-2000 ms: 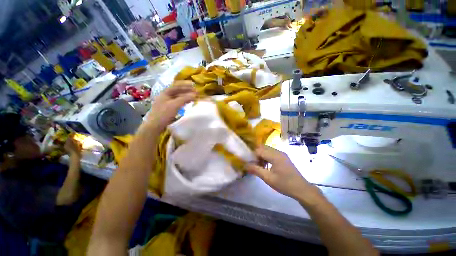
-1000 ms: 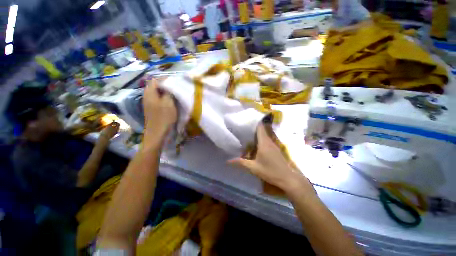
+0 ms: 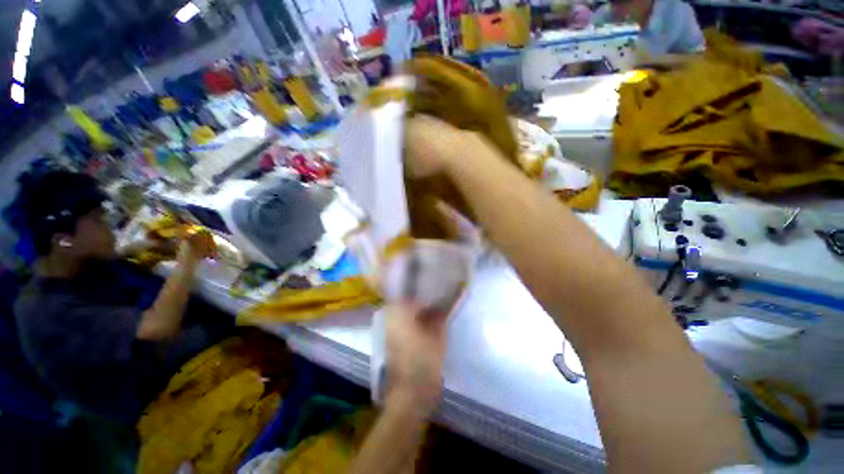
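The garment piece, white (image 3: 375, 171) and mustard (image 3: 467, 97), is held up in front of me, left of the machine, and is blurred. My left hand (image 3: 414, 347) grips its lower white part from below. My right hand (image 3: 435, 153) is up at the mustard part, its fingers hidden by the cloth; my right forearm crosses the view. The lockstitch machine (image 3: 731, 268) stands at the right, its foot and needle partly in view. The scissors (image 3: 775, 430) lie at the lower right, with green and yellow handles; their blades are mostly hidden by my arm.
A mustard cloth heap (image 3: 722, 125) lies behind the machine. White and mustard pieces (image 3: 564, 176) lie behind my right arm. A neighbouring machine (image 3: 273, 218) and a seated person (image 3: 79, 278) are at the left. More mustard cloth (image 3: 208, 398) is heaped below the table edge.
The garment piece has been raised and turned, with more mustard showing. My right hand has moved up and left, my left hand down and right. The view has shifted left, so the machine sits further right.
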